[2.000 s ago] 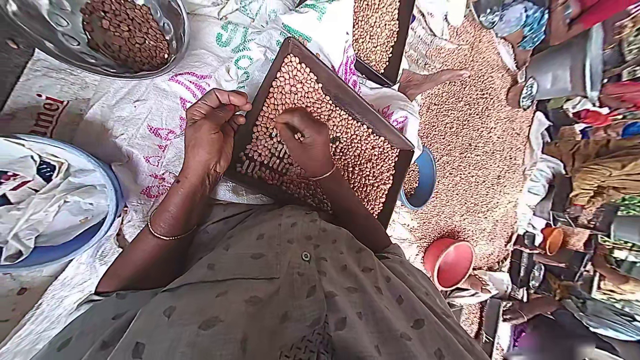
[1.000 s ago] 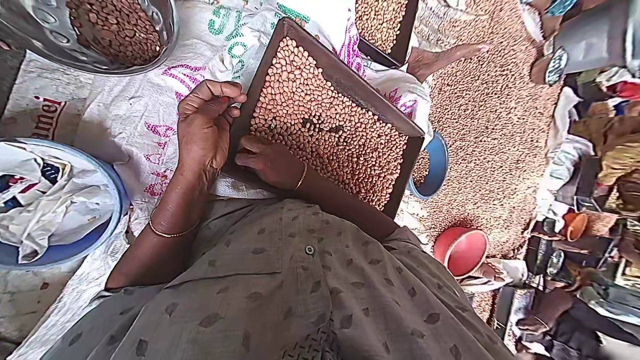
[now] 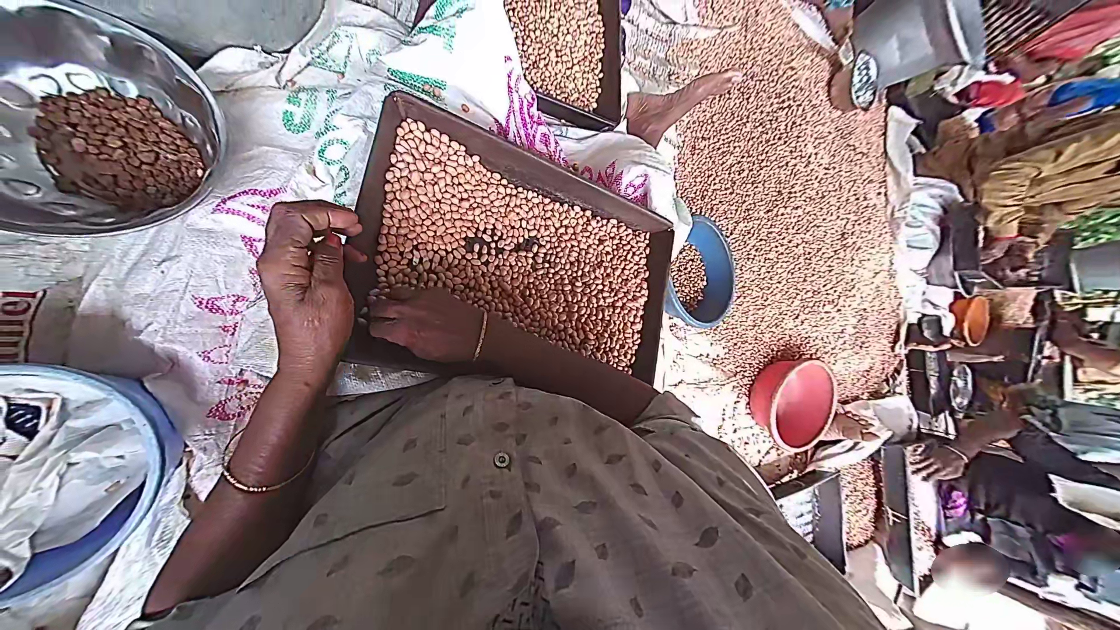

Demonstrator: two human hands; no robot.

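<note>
A dark rectangular tray lies tilted across the lap, holding a layer of pale brown nuts or beans with a few dark pieces near the middle. My left hand is raised beside the tray's left edge, fingers curled and thumb near the fingertips; whether something small is pinched there cannot be told. My right hand rests low at the tray's near left corner, its fingers bent against the nuts and the tray's inner side; what it holds is hidden.
A dented metal bowl with dark brown pieces stands upper left, a blue tub with white sacking lower left. Printed white sacks lie beneath. Right are a second tray, a blue bowl, a red bowl, spread nuts and other people.
My right hand has moved from over the nuts to the tray's near left corner. My left hand stays raised by the left edge. Dark pieces now show where the right hand was near.
</note>
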